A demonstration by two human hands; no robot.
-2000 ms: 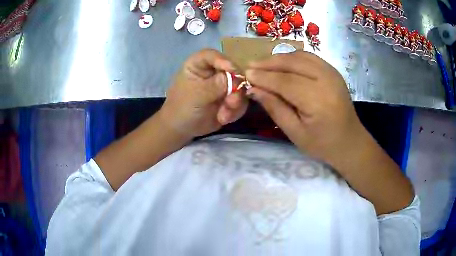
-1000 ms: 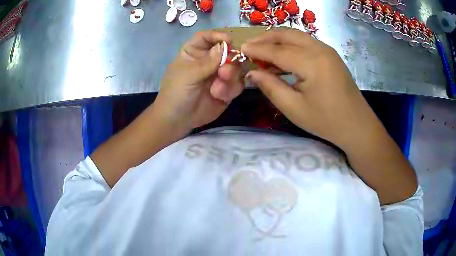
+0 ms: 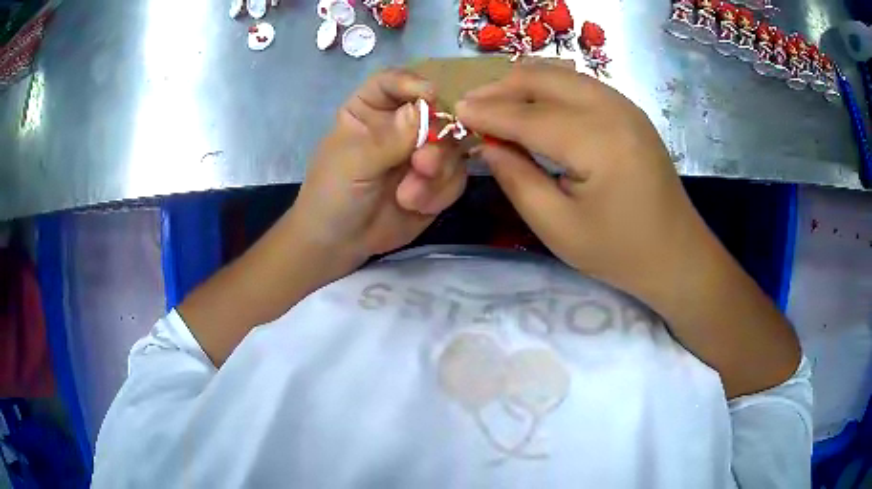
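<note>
My left hand [image 3: 368,158] pinches a thin white disc base [image 3: 423,123] on edge between thumb and fingers, its red-marked side facing right. My right hand [image 3: 574,158] pinches a doll figure [image 3: 457,127], with its pale thin limbs pointing left at the base. Red of the figure shows between the right fingertips; the rest is hidden by the fingers. I cannot tell if limbs and base touch. The brown cardboard pad [image 3: 464,80] lies behind my hands, partly covered by them.
A heap of red-haired figures [image 3: 516,27] lies beyond the pad. Loose white bases [image 3: 359,40] lie left of it. Rows of upright figurines [image 3: 755,43] stand at right, beside a blue stick [image 3: 849,110]. Blue-rimmed trays [image 3: 115,287] are below the table edge.
Both hands moved slightly up in the view from two seconds ago, still holding base and figure. The right hand now covers the white dish. Table items sit higher in the view than two seconds ago.
</note>
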